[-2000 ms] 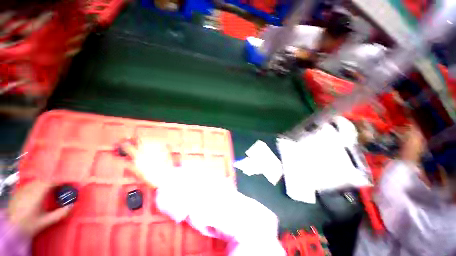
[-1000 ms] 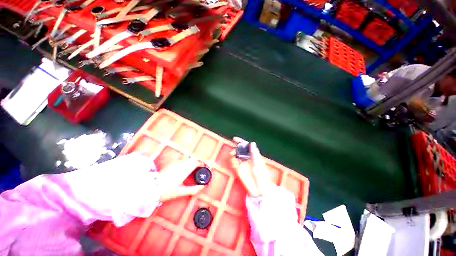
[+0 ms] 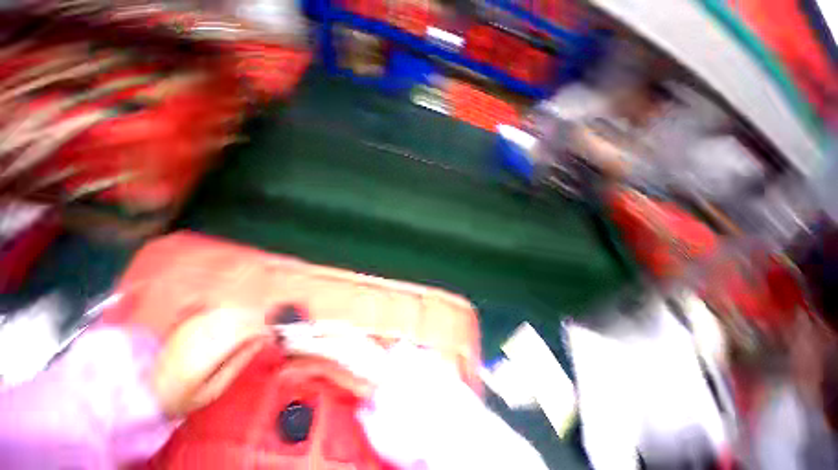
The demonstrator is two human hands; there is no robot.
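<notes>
The view is badly blurred. An orange-red parts tray (image 3: 395,307) with square cells lies in front of me. One black watch head (image 3: 296,421) lies in a tray cell. Another black watch head (image 3: 289,315) is over the tray, where the fingers of both hands meet. My left hand (image 3: 209,356) comes from the left in a pink sleeve, its fingertips at this upper watch head. My right hand (image 3: 322,345) reaches in from the right, its fingers at the lower edge of the same watch head. Blur hides its grip and any cloth.
Red trays with pale straps (image 3: 119,138) stand at the left. A green conveyor belt (image 3: 404,211) runs behind the tray. White paper slips (image 3: 535,372) and larger sheets (image 3: 634,386) lie at the right. People in pale coats and blue racks (image 3: 404,69) are beyond.
The camera has turned to the right, and the scene is shifted left and blurred. My hands were apart over the tray and are now together at one watch head.
</notes>
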